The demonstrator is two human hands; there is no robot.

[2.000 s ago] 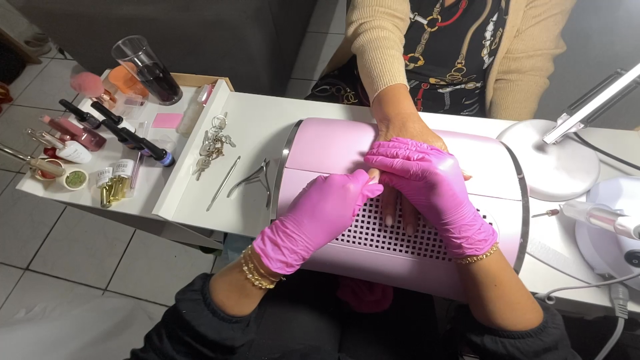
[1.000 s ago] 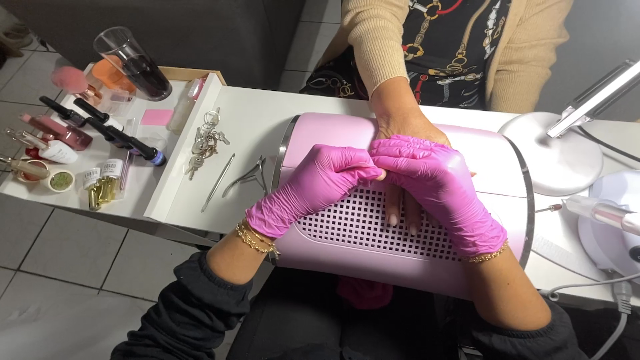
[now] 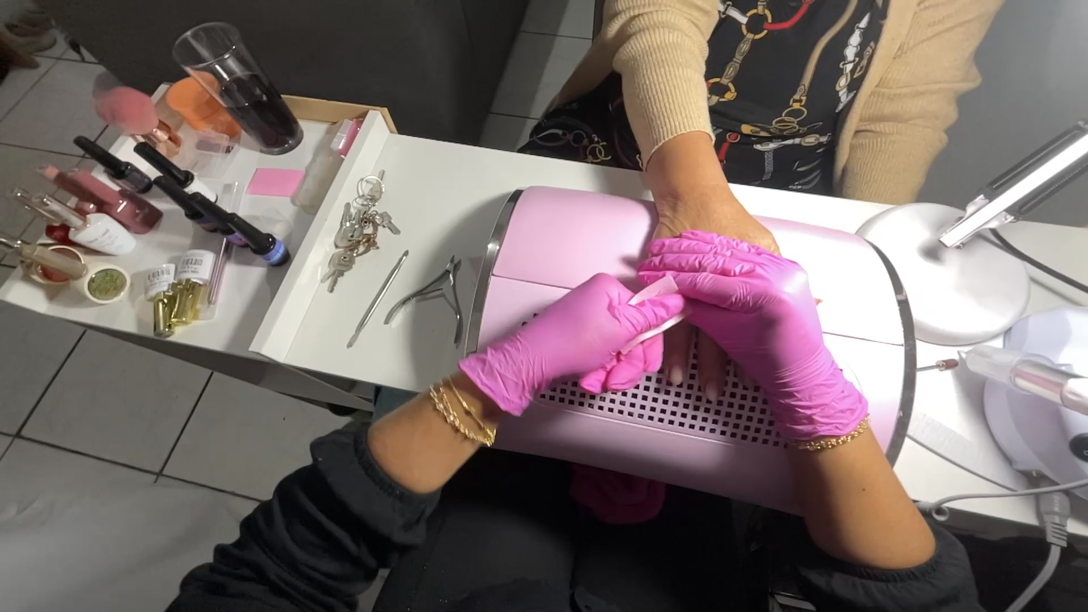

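Gloved in pink, my left hand pinches a thin pale strip, which looks like a nail file or buffer, at another person's fingers. My right hand, also in a pink glove, lies over that person's hand and grips its fingers. Two of the fingers point down over the square-holed grille of a pink nail dust collector. Part of the strip and the fingertips it meets are hidden by my gloves. Cuticle nippers and a metal cuticle pusher lie left of the collector.
Keys lie beside an open white drawer with polish bottles, small vials, a brush and a glass of dark drink. A lamp base, a handpiece and cables stand at right. The other person sits opposite.
The pale strip now shows in my left hand, which has turned and moved slightly down from the other person's fingers. My right hand stays over their hand.
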